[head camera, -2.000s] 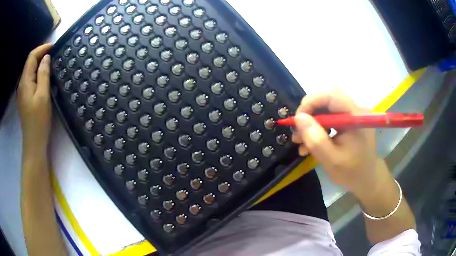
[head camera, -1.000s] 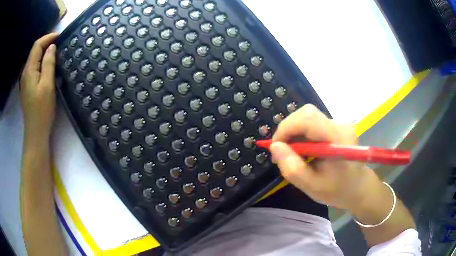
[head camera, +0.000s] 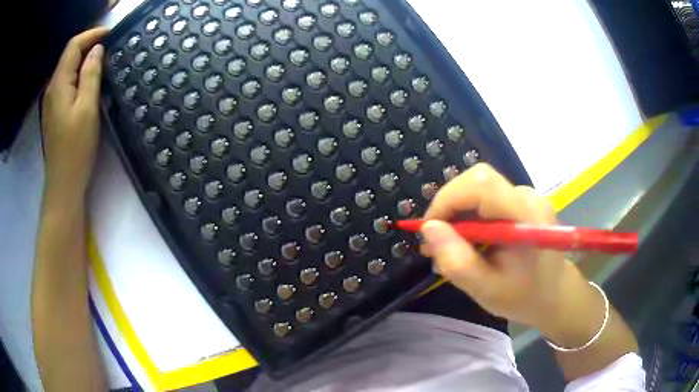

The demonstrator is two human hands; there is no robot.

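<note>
A black component tray (head camera: pixel 247 337) with a raised rim lies tilted across the view, its top cut off by the picture's edge. Small round silver metal parts (head camera: pixel 326 145) sit one per pocket in rows; some near the lower edge look brownish. My left hand (head camera: pixel 74 115) holds the tray's left rim near the upper left corner, its fingers partly behind the rim. My right hand (head camera: pixel 498 249) grips a red marker pen (head camera: pixel 567 236), its tip at a part near the tray's lower right side. Whether the tip touches the part is unclear.
The white bench top (head camera: pixel 552 84) shows beside the tray, bordered by yellow tape (head camera: pixel 613 161) and a narrow dark blue line at lower left. Dark objects stand at upper left and upper right. The tray overhangs the near edge above my light clothing (head camera: pixel 398 356).
The tray and my left hand have shifted right and slightly up in the picture. My right hand with the pen first moved down and left, then stayed nearly in place; its tip is over a different part.
</note>
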